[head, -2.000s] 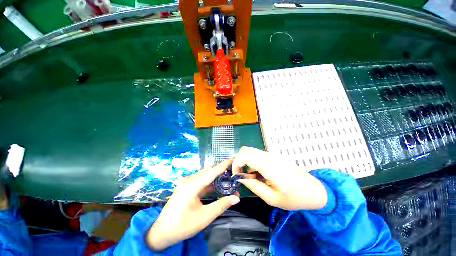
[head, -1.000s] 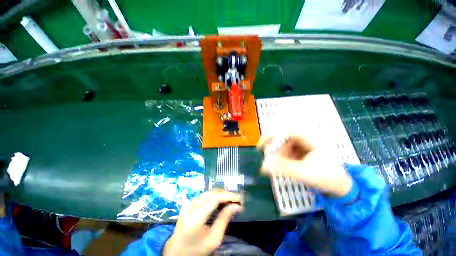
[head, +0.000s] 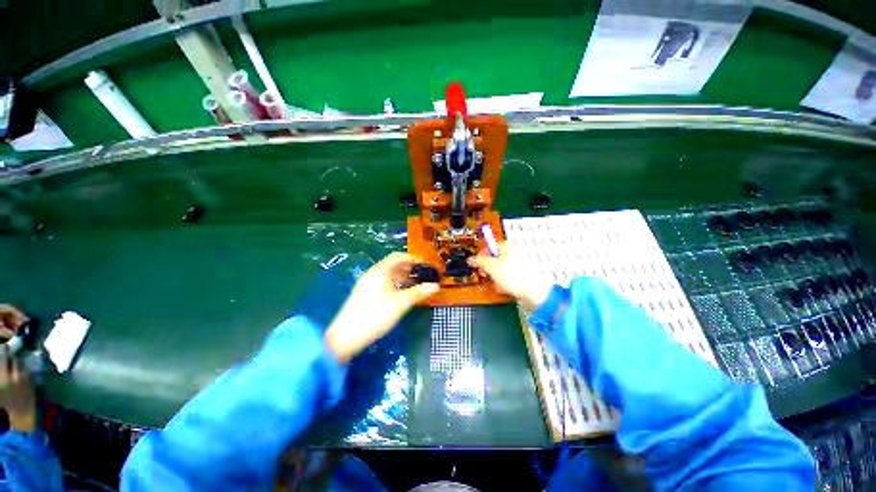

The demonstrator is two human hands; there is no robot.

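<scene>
The press fixture [head: 419, 252] stands upright in the centre, with its red clamp handle [head: 455, 100] pointing up. My left hand [head: 375, 300] holds a small black housing [head: 423, 275] at the left front of the press base. My right hand [head: 519, 273] is at the right of the base, its fingertips at the black fixture nest [head: 459, 261]. Whether those fingertips grip a part there cannot be told. A small pale slim piece [head: 491, 239] stands up beside my right fingers; what it is cannot be told.
The gridded strip [head: 451, 338] lies before the press. Shiny blue film [head: 389, 389] lies left, partly under my left arm. The white slotted board [head: 600, 231] is right, a blister tray [head: 730, 298] farther right. A white cloth [head: 67, 341] and another person's hand [head: 13, 380] are far left.
The red handle has swung from hanging down to pointing up. Both hands have moved forward to the press base, my left with the black part, my right from over the white board.
</scene>
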